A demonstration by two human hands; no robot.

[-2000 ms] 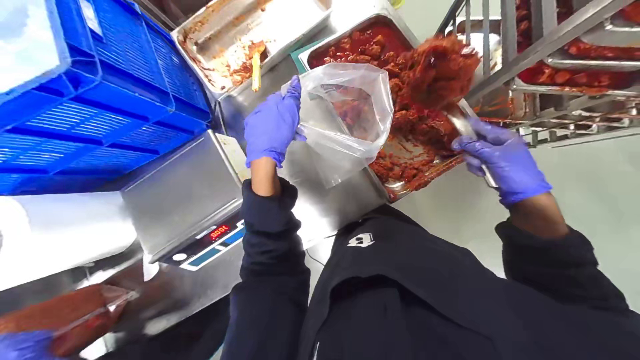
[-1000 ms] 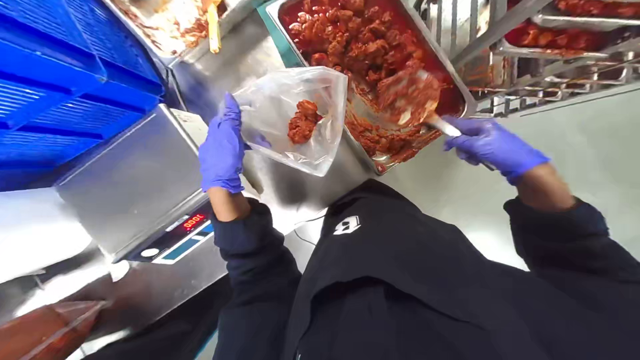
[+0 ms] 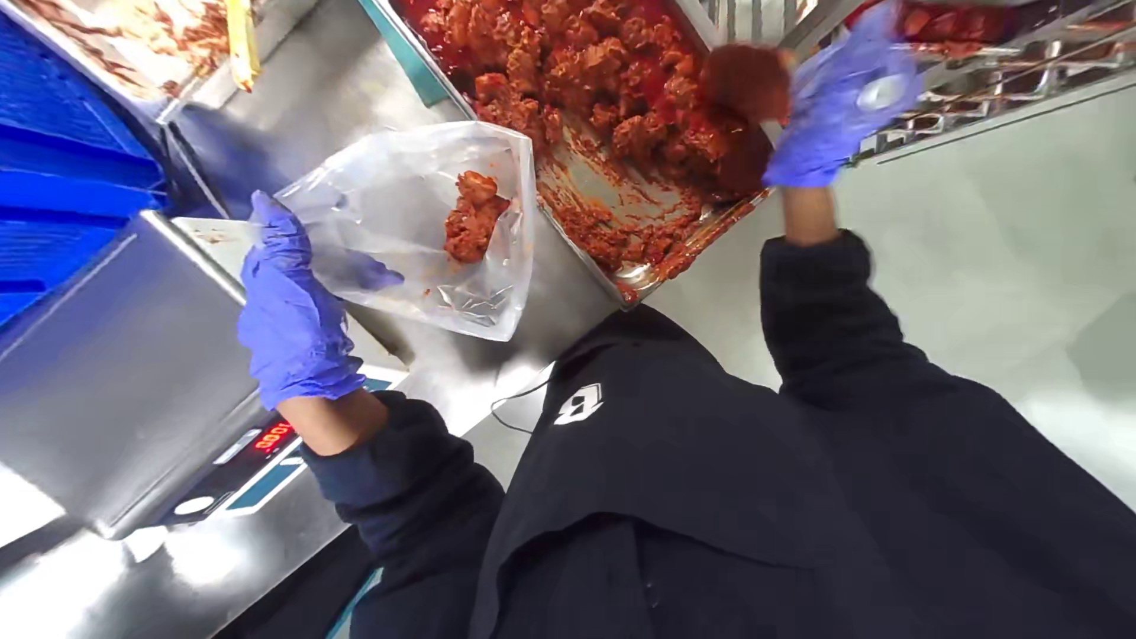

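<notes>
My left hand (image 3: 297,311), in a purple glove, holds a clear plastic bag (image 3: 382,186) by its side, with the mouth spread toward the right. A clump of red sauced meat (image 3: 476,217) lies inside the bag. My right hand (image 3: 843,98), gloved too and blurred, is closed on the handle of a serving scoop (image 3: 745,84). The scoop's head is smeared red and is over the right side of a steel tray (image 3: 621,288) full of red sauced meat pieces (image 3: 577,62). Part of the tray's bottom shows through near its lower corner.
A bench scale (image 3: 115,373) with a lit red display stands at the left, beside blue plastic crates (image 3: 62,160). A second steel tray (image 3: 169,106) with food scraps and a yellow-handled tool (image 3: 241,44) is at upper left. A metal rack (image 3: 1003,98) with trays stands at upper right.
The scoop has moved from over the bag's side of the tray to its right side. Meat appeared in the bag between the first and second frames. The view has shifted.
</notes>
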